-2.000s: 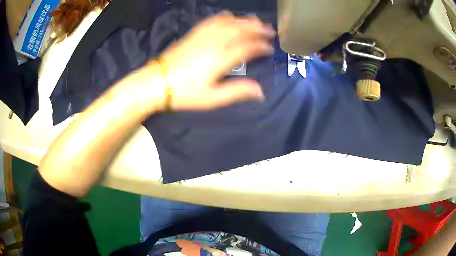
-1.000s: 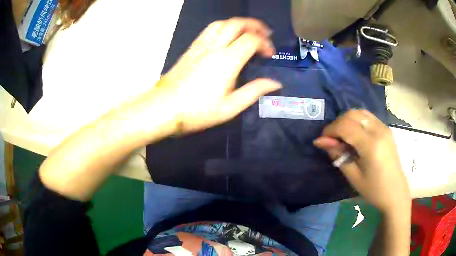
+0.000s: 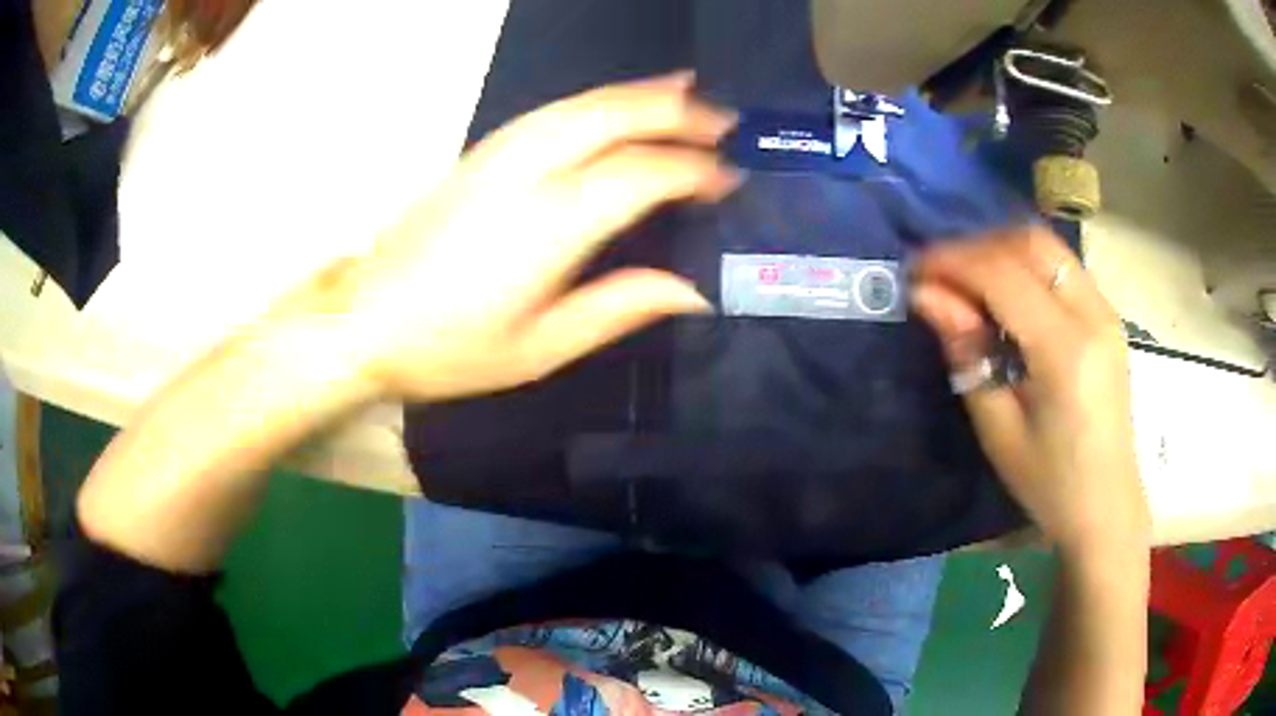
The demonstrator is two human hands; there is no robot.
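A dark navy jacket front panel (image 3: 560, 462) lies under the machine, lining side up, hanging over the table's front edge. A small navy brand label (image 3: 792, 143) lies by the presser foot (image 3: 865, 134). A pale grey label (image 3: 812, 287) lies below it on the lining. My left hand (image 3: 574, 224) is over the panel left of the labels, fingers apart and holding nothing, slightly blurred. My right hand (image 3: 1036, 329) is at the panel's right side; metal thread snips (image 3: 987, 374) show in its palm. Whether its fingertips also pinch cloth is unclear.
The cream machine head (image 3: 910, 35) is at top right, with a brass-coloured knob (image 3: 1066, 186). A blue and white box (image 3: 108, 56) and dark cloth (image 3: 42, 182) are at upper left. A red stool (image 3: 1217, 623) stands lower right.
Two seconds ago the panel lay spread to the right; it is now turned, showing both labels. My right hand has come in, and since one second ago has moved slightly up. My left hand shifted left.
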